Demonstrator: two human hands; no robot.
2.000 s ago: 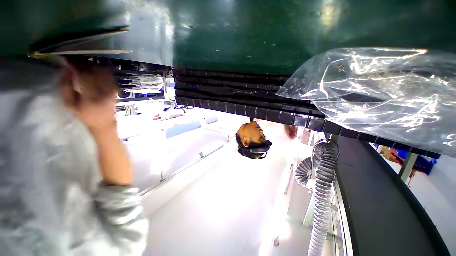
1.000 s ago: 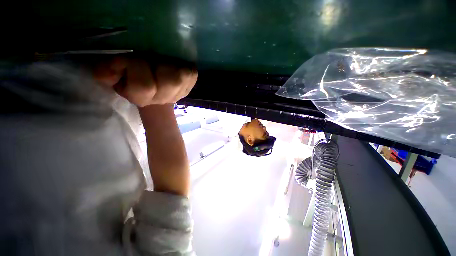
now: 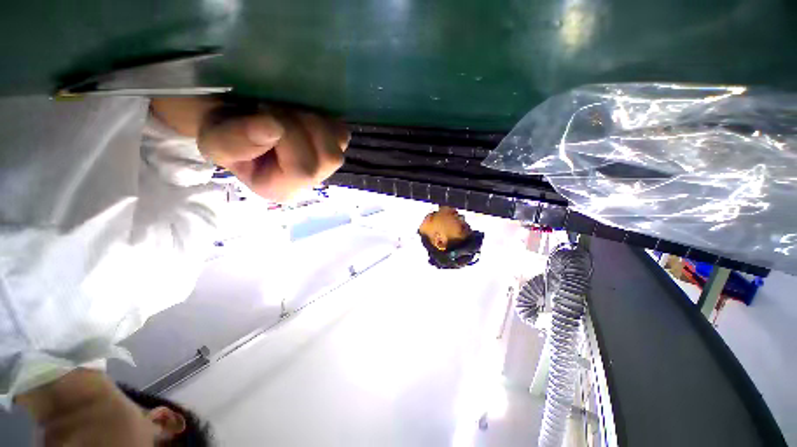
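Observation:
The view is upside down, and neither of my own hands can be made out. A bare hand (image 3: 275, 153) with curled fingers is at the upper left, at the edge of the green mat (image 3: 419, 52). Its white sleeve leads to a person in a smock, whose neck, ear and dark hair show at the bottom left. Whether this hand holds anything is hidden. Stacked black blister trays (image 3: 419, 157) lie beside it. A clear crinkled plastic bag (image 3: 664, 166) covers the trays at the right.
A thin flat object with a pale edge (image 3: 162, 90) lies on the mat at the left. A ribbed hose (image 3: 564, 349) and a dark curved panel (image 3: 673, 340) are at the lower right. Another person's head (image 3: 450, 236) shows further away. Bright lights show beyond.
The person's hand stays at the tray edge but has turned, and the sleeve has moved left and up. Part of that person's head now shows at the bottom left. Bag and hose have not moved.

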